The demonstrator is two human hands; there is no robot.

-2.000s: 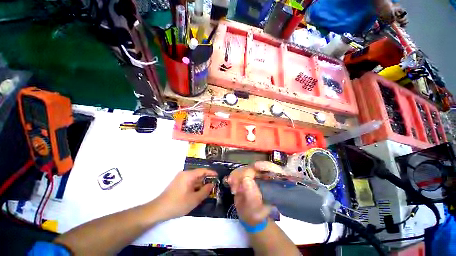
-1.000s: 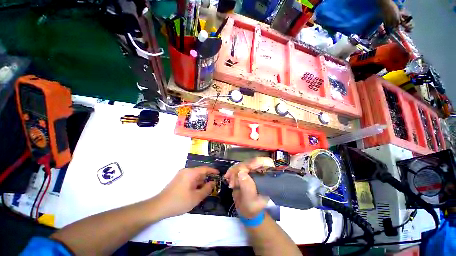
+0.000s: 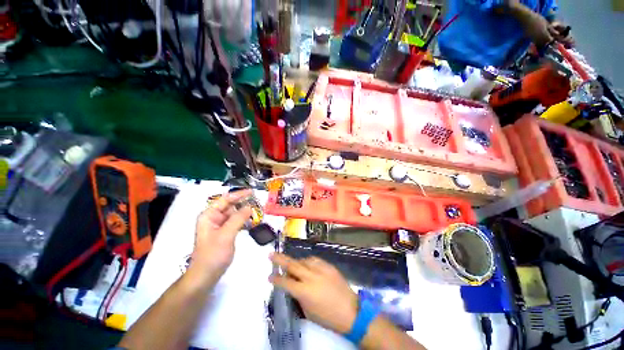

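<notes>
My left hand (image 3: 217,236) is raised over the white work sheet (image 3: 232,307), with thumb and fingers bent close together. A small yellow-gold and dark item (image 3: 256,212) shows at its fingertips; whether they grip it is unclear. A dark rounded square piece (image 3: 262,234) lies just below it. My right hand (image 3: 320,292) reaches over the left edge of the black mat (image 3: 362,263). Its fingertips are on the thin front part of a grey-handled tool (image 3: 284,321), which points away from me. The tool is blurred.
A narrow red parts tray (image 3: 397,215) lies behind the mat, with a large four-part tray (image 3: 380,140) above it. A whitish open cylinder (image 3: 458,254) stands right. An orange multimeter (image 3: 124,205) is left, a red pen cup (image 3: 272,137) behind. Another person's arm (image 3: 530,24) shows at back right.
The view has shifted left and up. My left hand has moved away from the mat to the sheet's upper part. The grey tool has swung from sideways to pointing away, with my right hand beside it.
</notes>
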